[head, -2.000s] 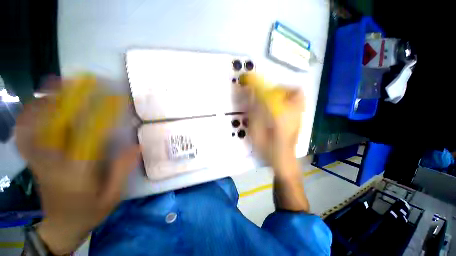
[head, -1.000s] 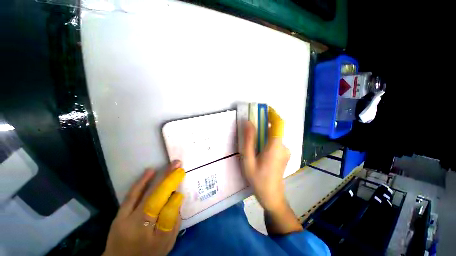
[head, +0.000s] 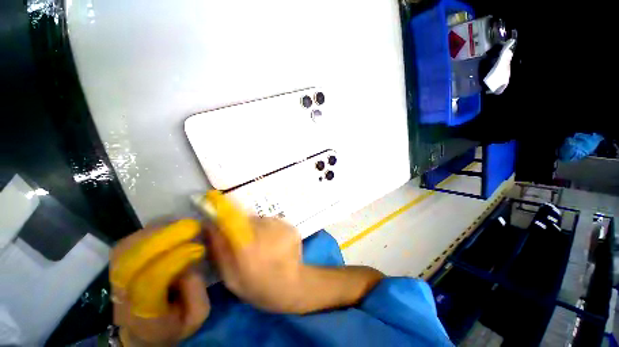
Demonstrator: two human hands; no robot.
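Two pale phones lie side by side on the white pad (head: 149,54), lenses at their right ends. The upper phone (head: 251,135) is fully in view. The lower phone (head: 298,186) has a printed label (head: 269,207), partly hidden by my right hand. My left hand (head: 157,278) and my right hand (head: 254,254), both with yellow finger cots, meet at the phones' lower left ends. The fingers are curled and blurred. A small pale edge shows at my right fingertips; I cannot tell what it is or which hand holds it.
White and grey film sheets (head: 41,271) lie at the left on the dark green mat. A blue bin (head: 434,74) at the right holds a bottle with a red diamond (head: 468,39) and a white crumpled piece (head: 499,71). Dark racks (head: 516,257) stand at the lower right.
My right hand has moved left from the phones' lens ends with the squeegee no longer clearly visible, and now meets my left hand. The lenses are uncovered. The view has shifted.
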